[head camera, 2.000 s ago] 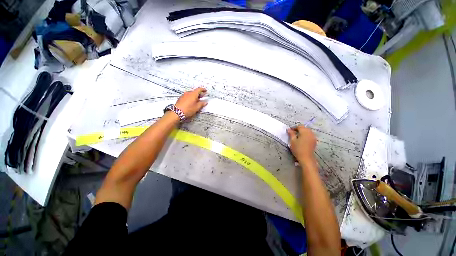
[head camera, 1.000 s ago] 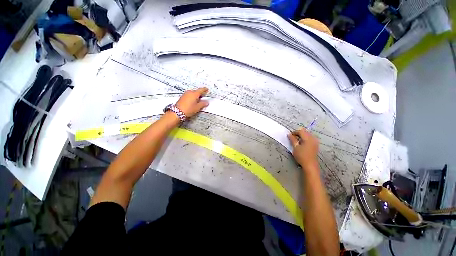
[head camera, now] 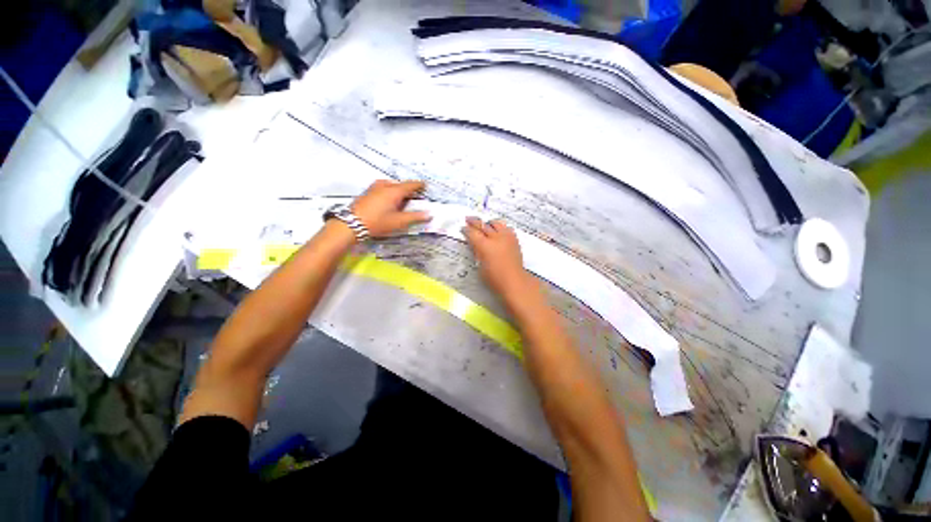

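A white curved waistband piece (head camera: 587,282) lies across the pressing table, its right end bent down with a dark edge showing at the bend. My left hand (head camera: 388,211) rests on its left part, thumb and fingers apart. My right hand (head camera: 496,247) is on the band just right of my left hand; a thin bluish pen tip (head camera: 487,196) sticks up from its fingers, the rest hidden. The yellow marking template (head camera: 413,289) lies on the near side of the band, partly hidden under my forearms.
Stacked waistband pieces (head camera: 602,76) and other white bands (head camera: 572,173) lie on the far side. A tape roll (head camera: 821,254) is at right, the iron (head camera: 806,479) at lower right. A tied dark bundle (head camera: 112,209) and fabric heap (head camera: 209,51) are at left.
My right hand has moved left along the band, close to my left hand. The band's right end is now uncovered and bent. The view has shifted, moving the table contents rightward.
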